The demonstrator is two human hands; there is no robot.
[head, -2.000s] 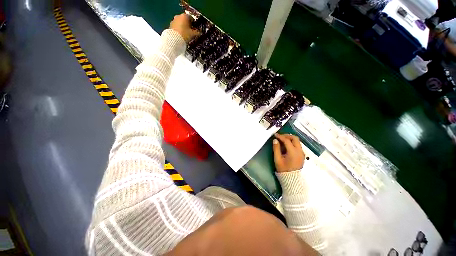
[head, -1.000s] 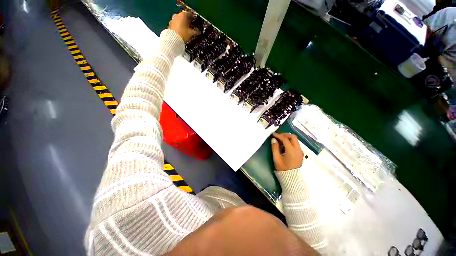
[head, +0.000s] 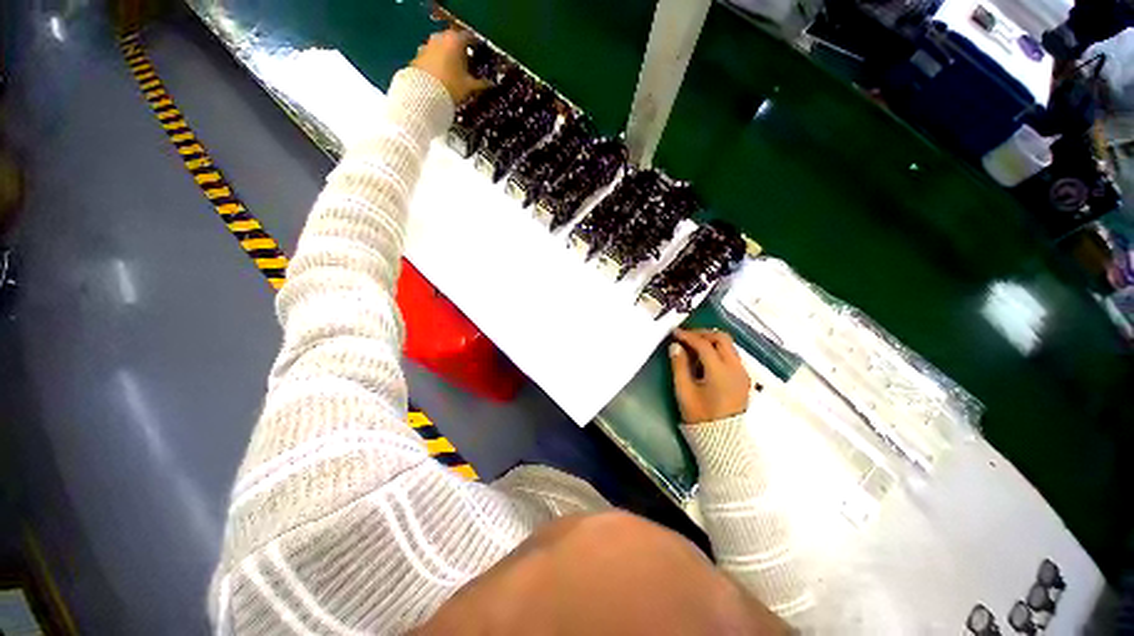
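Stacked modules [head: 541, 143] stand in dense dark rows along the far side of a white board [head: 522, 304]. My left hand [head: 445, 68] is at the far left end of these rows, fingers bent against them; whether it grips a module is hidden. My right hand [head: 710, 375] rests near the board's right corner with its fingers curled, thumb and index close together. I cannot tell if anything is between them.
Clear film packs [head: 858, 360] and a pale sheet lie right of my right hand. A few modules [head: 1051, 575] lie at the lower right. A pale post [head: 665, 81] rises behind the rows. A red bag [head: 450, 336] is below the bench edge. A person's sleeve shows at the upper right.
The view has shifted slightly, so the bench things sit a little further left. Both hands stay at nearly the same places on the bench.
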